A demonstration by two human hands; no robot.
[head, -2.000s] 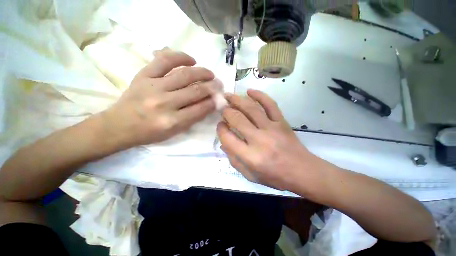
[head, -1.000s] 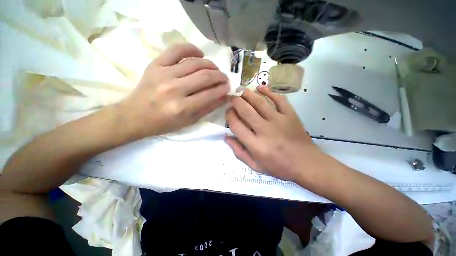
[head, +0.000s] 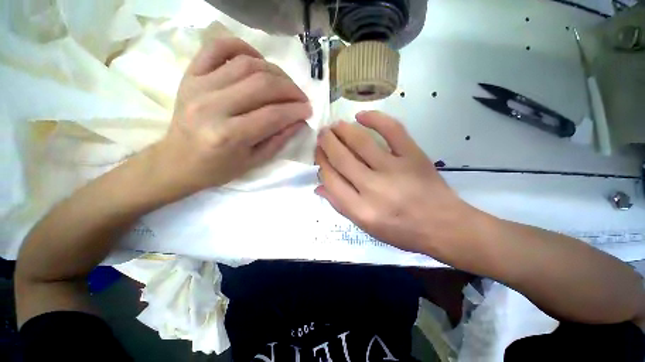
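White and cream fabric [head: 92, 92] lies crumpled on the left of the machine table and runs up to the presser foot [head: 316, 56]. My left hand [head: 237, 106] is on the fabric, left of and a little below the foot, fingers bent and fingertips on the cloth near its right edge. My right hand [head: 382, 173] is just below the foot, its thumb and fingertips pinching the fabric edge. The ribbed beige knob [head: 367, 71] hangs right of the needle area. The needle tip cannot be made out.
Black thread snips [head: 525, 109] and a thin white-handled tool [head: 597, 106] lie at the right. A printed scale [head: 587, 237] runs along the front table edge. A cream cloth bundle [head: 185, 300] hangs below the table at the left. The machine head [head: 272, 14] is above.
The view has shifted, so the machine head and knob sit further up and left. The gap between my hands is wider, and my right fingertips are lower relative to the knob.
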